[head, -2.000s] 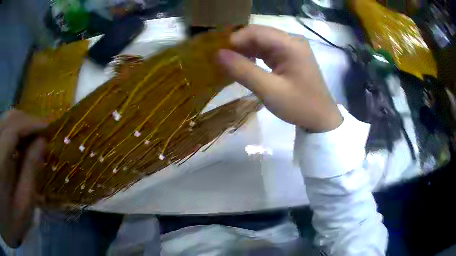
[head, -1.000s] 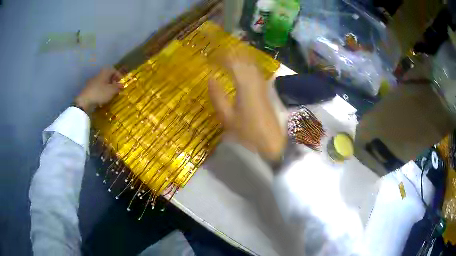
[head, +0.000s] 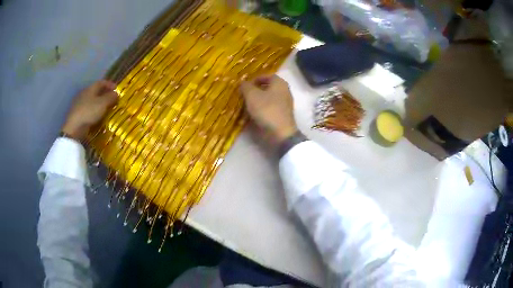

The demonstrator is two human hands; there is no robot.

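A gold wired panel (head: 174, 107) lies on top of a stack at the left of the board, crossed by many dark wires. Wire ends hang as a fringe past its lower left edge. My left hand (head: 93, 107) is at the panel's left edge, fingertips on it. My right hand (head: 270, 104) is at the panel's right edge, thumb and finger pinched together there. Both hands seem to hold the panel's edges; the fingertips' undersides are hidden.
A dark flat phone-like rectangle (head: 332, 62), a pile of lead wires (head: 340, 111) and a round tin with pale yellow contents (head: 388, 127) lie right of the panel. A cardboard box (head: 455, 84), plastic bag (head: 385, 28) and white paper (head: 455, 219) are farther right.
The wired panel was held up in both hands and now lies on the stack at the left. My right hand has moved from over the panel to its right edge. The view has turned left.
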